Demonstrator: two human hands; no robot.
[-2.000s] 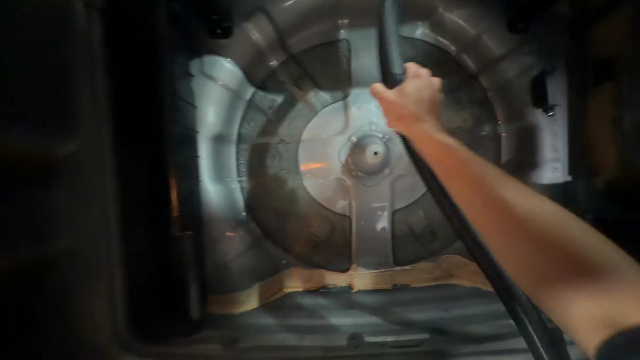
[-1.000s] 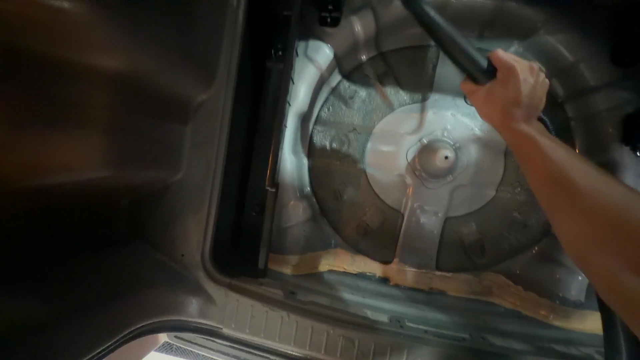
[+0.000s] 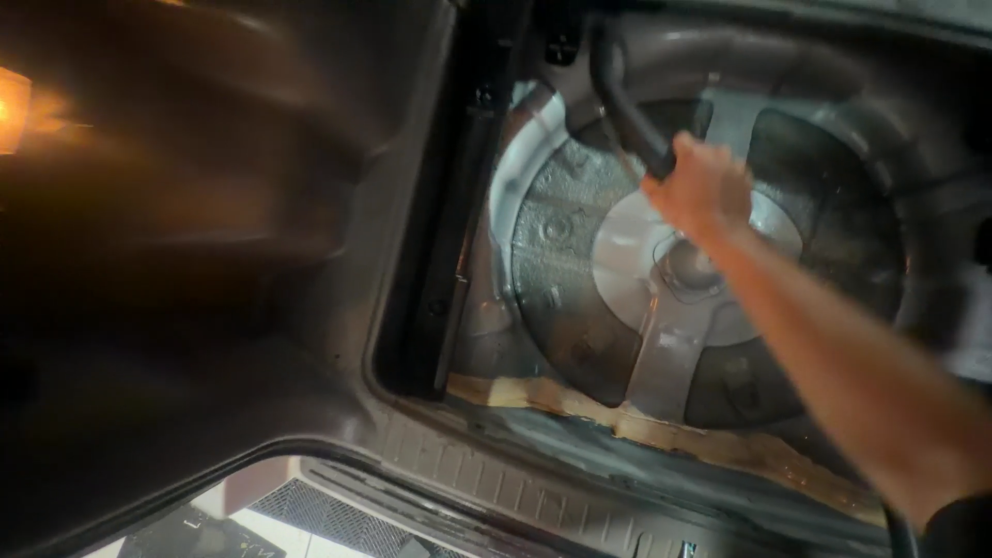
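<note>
My right hand [image 3: 701, 186] grips a black vacuum hose or tube [image 3: 632, 116], which reaches up and left from the fist over the round spare-wheel well of a car boot. The forearm comes in from the lower right. Below the hand lies the pale metal centre [image 3: 620, 256] of the well, partly hidden by the hand, with dark pads [image 3: 562, 225] around it. The tube's far end is blurred near the upper left rim of the well. My left hand is out of view.
A dark plastic side trim [image 3: 349, 279] borders the well on the left. Along the near edge run a yellowish strip [image 3: 573, 403] and the ribbed boot sill [image 3: 496, 473]. A lit lamp [image 3: 12, 108] shows at the far left.
My right hand, still gripping the tube, has moved over the well, and the tube's upper part now slants to the upper left. The view has shifted toward the left trim.
</note>
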